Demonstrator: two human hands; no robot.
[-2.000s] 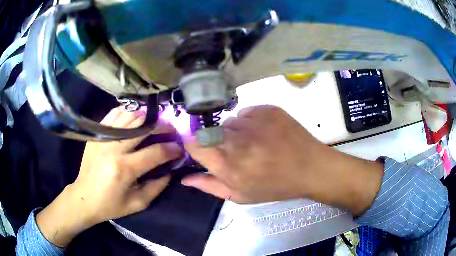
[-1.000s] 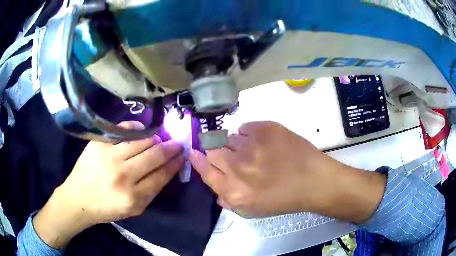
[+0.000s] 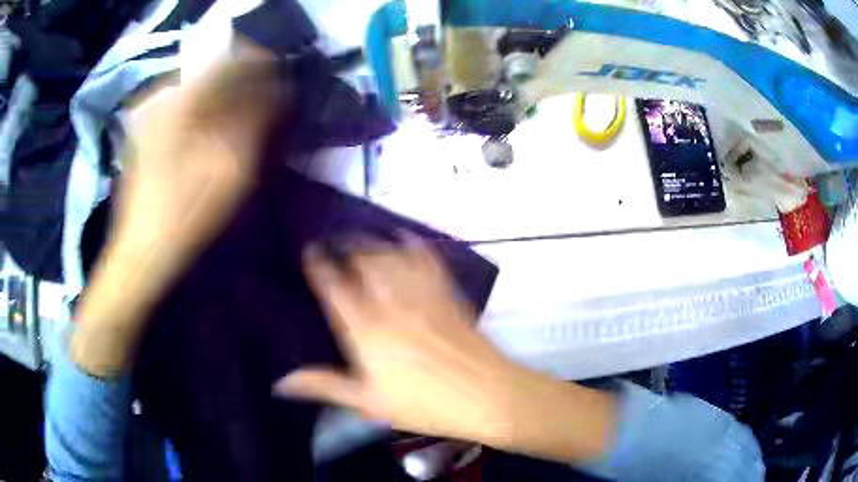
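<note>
A dark garment [image 3: 235, 311] with a purple tint hangs over the table's front edge, left of the sewing machine's needle area. My left hand [image 3: 193, 141] is raised over its upper left part and strongly blurred; its fingers cannot be made out. My right hand [image 3: 400, 329] lies over the garment's right part, blurred, with the thumb and fingers spread. The white and blue sewing machine [image 3: 649, 75] stands behind, its needle area [image 3: 480, 113] free of the garment's main part.
A phone [image 3: 682, 160] with a lit screen and a yellow ring-shaped handle [image 3: 600, 118] lie on the machine bed. A printed ruler [image 3: 696, 306] runs along the front edge. A red item [image 3: 804, 224] is at the right. Pale and dark cloth [image 3: 89, 122] is piled left.
The garment has moved left and back, away from the needle. My left hand has risen toward the upper left; my right hand has moved left and down, its fingers now spread. The view has shifted.
</note>
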